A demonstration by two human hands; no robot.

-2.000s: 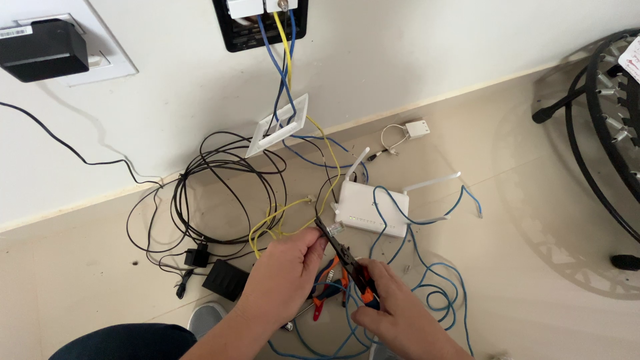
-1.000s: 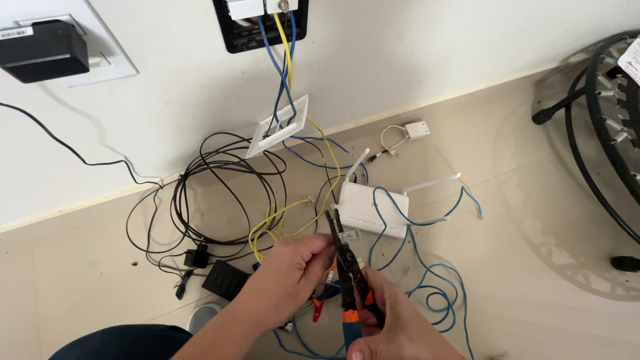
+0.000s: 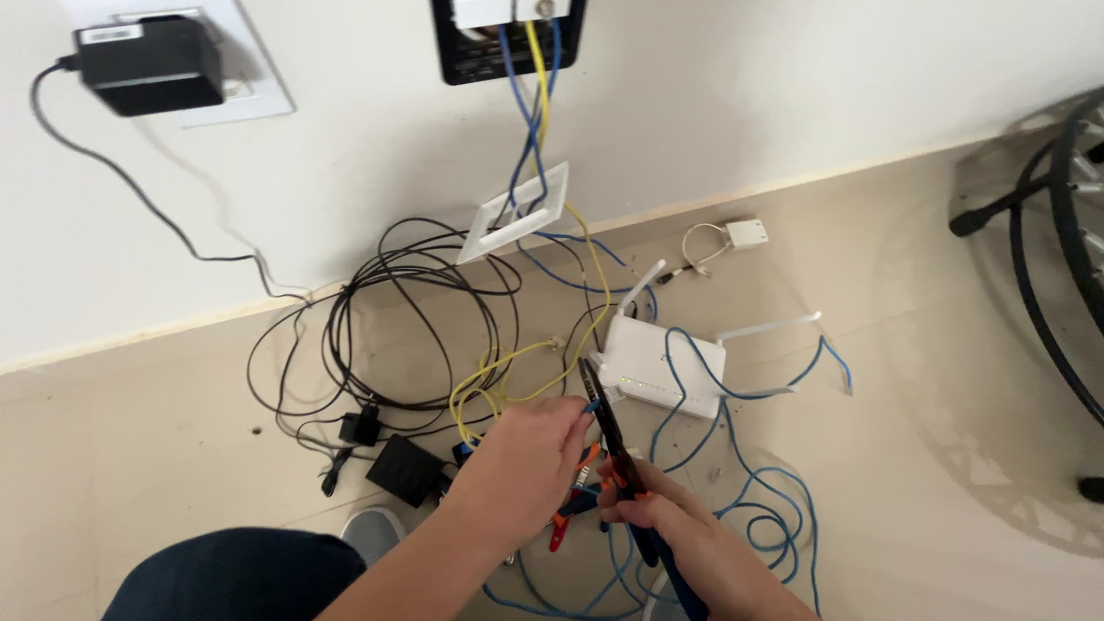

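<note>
In the head view my left hand (image 3: 530, 453) pinches the end of a blue network cable (image 3: 592, 406) near the middle. My right hand (image 3: 668, 517) is wrapped around the handles of a dark crimping tool (image 3: 614, 435), whose upper part points up and left, right beside the cable end. A small clear piece (image 3: 611, 395), perhaps a connector, shows at the tool's jaws; whether it is on the cable I cannot tell. Just beyond the tool lies a white router (image 3: 660, 362) with raised antennas. Beneath my hands, partly hidden, are red-and-orange-handled tools (image 3: 561, 528).
Coiled black cable (image 3: 336, 336), yellow cable (image 3: 457, 397), a black box (image 3: 405, 470) and loops of blue cable (image 3: 763, 526) cover the floor. A white faceplate (image 3: 517, 216) hangs on wires below the open wall box (image 3: 569, 52). A black-framed round object (image 3: 1056, 216) stands at right.
The crimping tool has changed its tilt and now leans up to the left, where it stood more upright a second ago. My left hand stays close beside its jaws.
</note>
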